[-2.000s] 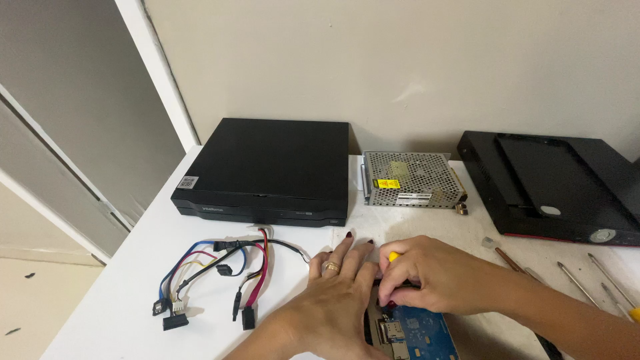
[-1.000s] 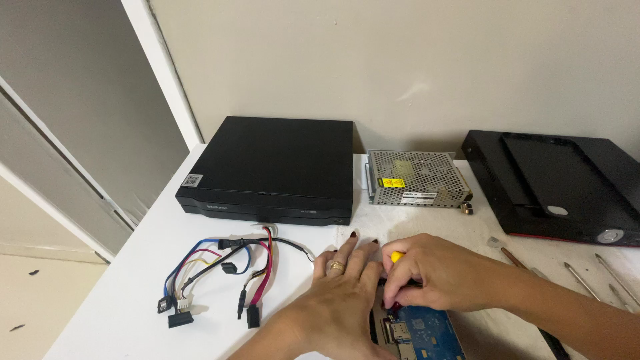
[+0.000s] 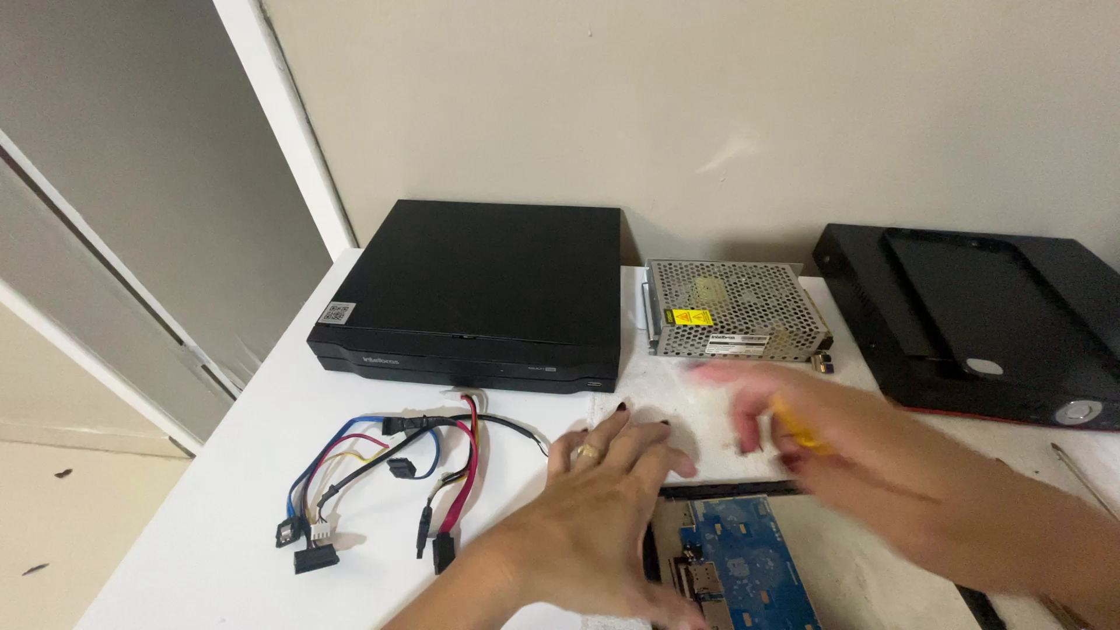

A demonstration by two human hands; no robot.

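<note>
A blue circuit board with metal card slots lies in a dark-rimmed tray or housing at the bottom of the view. My left hand rests flat at the left edge of that housing, fingers spread, its thumb beside the metal slots. My right hand, blurred, is raised above the upper right of the board with its fingers partly extended. It holds a tool with a yellow handle; the tool's tip cannot be made out.
A black recorder box stands at the back left, with SATA and power cables in front of it. A perforated metal power supply sits behind my hands. A black casing lies at right, near a metal tool shaft.
My right hand has lifted off the board and moved up and to the right, with the yellow-handled tool still in it. More of the board and its housing shows. My left hand stays at the edge.
</note>
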